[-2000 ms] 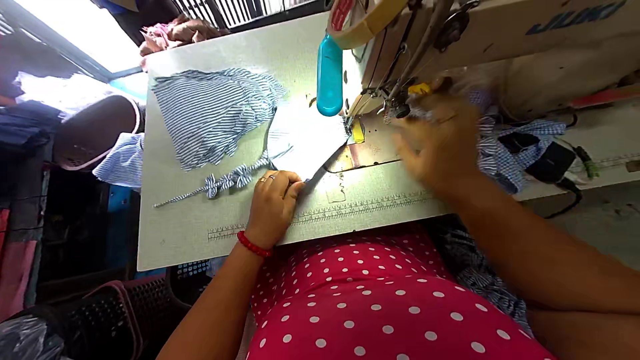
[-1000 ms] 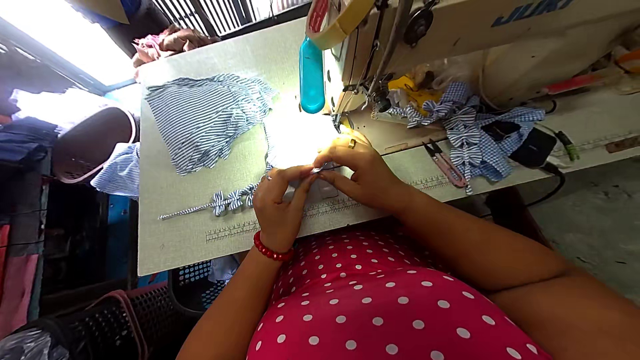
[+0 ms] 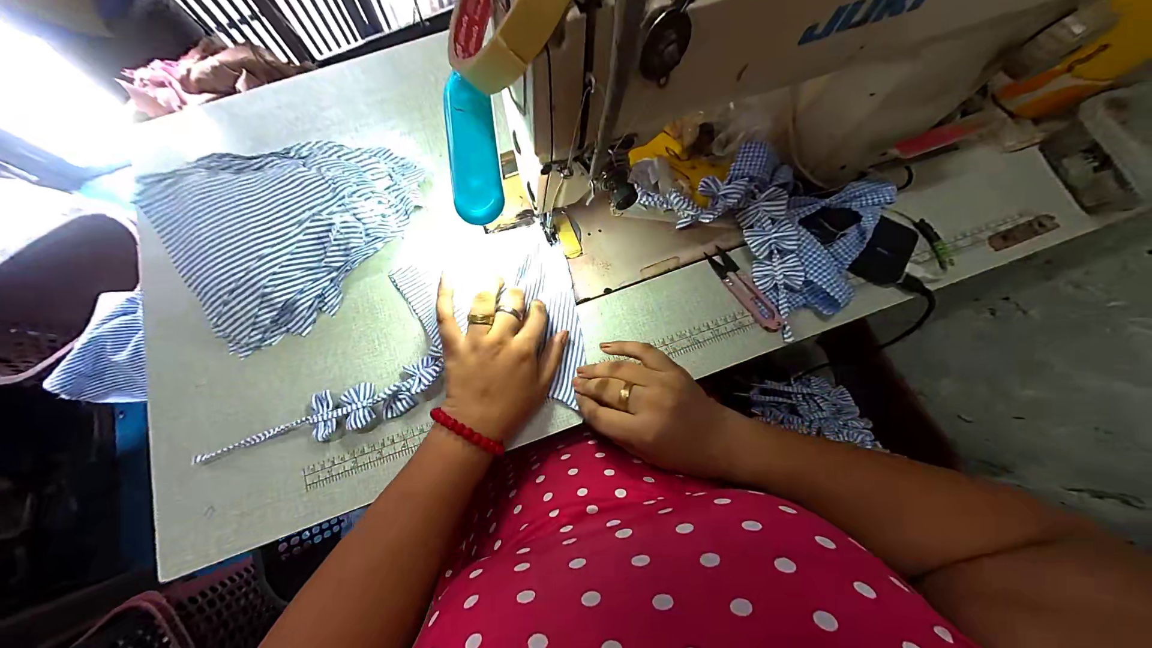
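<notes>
My left hand (image 3: 493, 360) lies flat with fingers spread on a blue-and-white striped fabric piece (image 3: 562, 315), part of which is washed out by the lamp's glare. My right hand (image 3: 643, 409) rests at the table's front edge, its fingertips beside the fabric's lower right corner. The fabric reaches up to the presser foot (image 3: 550, 232) of a sewing machine (image 3: 765, 81). From under my left hand a striped strip with small bows (image 3: 360, 407) runs out to the left. A gathered striped piece (image 3: 270, 234) lies farther back on the left.
Pink-handled thread snips (image 3: 751, 292) lie right of the machine bed, beside bow strips and checked fabric (image 3: 823, 288). A teal plastic holder (image 3: 473, 148) and a tape roll (image 3: 522, 40) hang on the machine head. A basket (image 3: 63, 270) stands left of the table (image 3: 207, 531).
The two hands, together at the fabric's front edge one second ago, have come apart. My left hand now lies flat farther onto the fabric; my right hand is low at its right corner.
</notes>
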